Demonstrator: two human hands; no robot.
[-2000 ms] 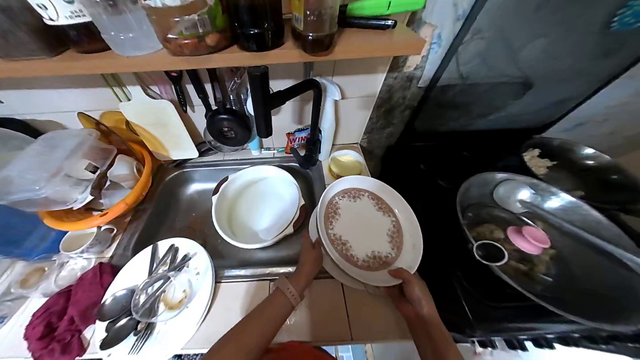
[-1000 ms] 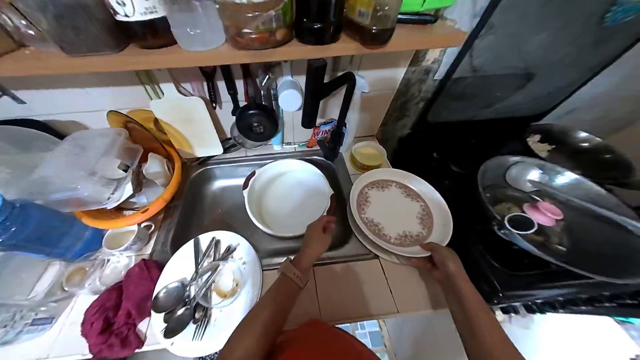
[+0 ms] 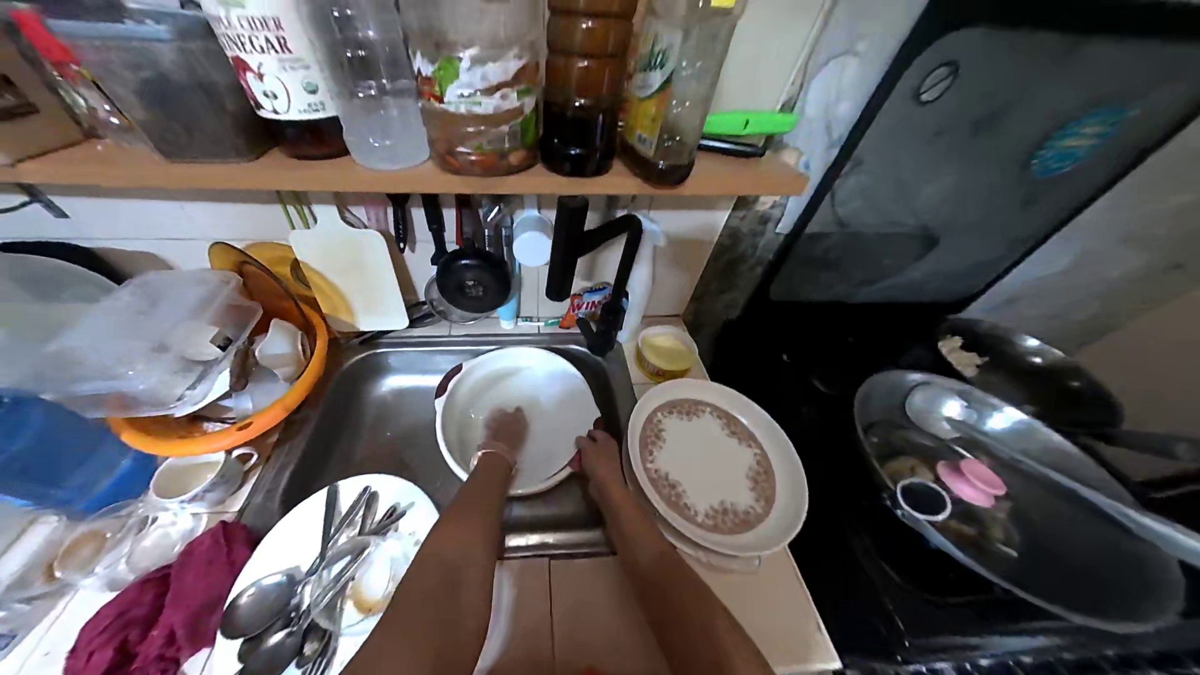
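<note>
A white pot [image 3: 553,403] with dark red handles sits in the steel sink [image 3: 375,403] below the black faucet [image 3: 614,272]. Inside it, my left hand [image 3: 506,433] reaches down against the white interior; whether the fingers hold anything cannot be told. My right hand [image 3: 598,455] grips the pot's right handle at the rim. To the right, a plate with a brown floral border [image 3: 708,469] lies on other dishes on the tiled counter. A white plate [image 3: 412,502] bearing spoons, forks and a clear cup stands at the sink's front left corner.
An orange basin [image 3: 314,375] of dishes and plastic containers stands left, with a cup [image 3: 192,480] and maroon cloth [image 3: 169,600] nearer. A yellow tub [image 3: 666,352] is behind the floral plate. A stove with a large lidded pan [image 3: 1050,553] is right. Bottles line the wooden shelf [image 3: 375,178] above.
Both hands were at the floral plate two seconds ago. The left hand moved left to the pot first, and the right hand has let go of the plate and taken the pot's handle.
</note>
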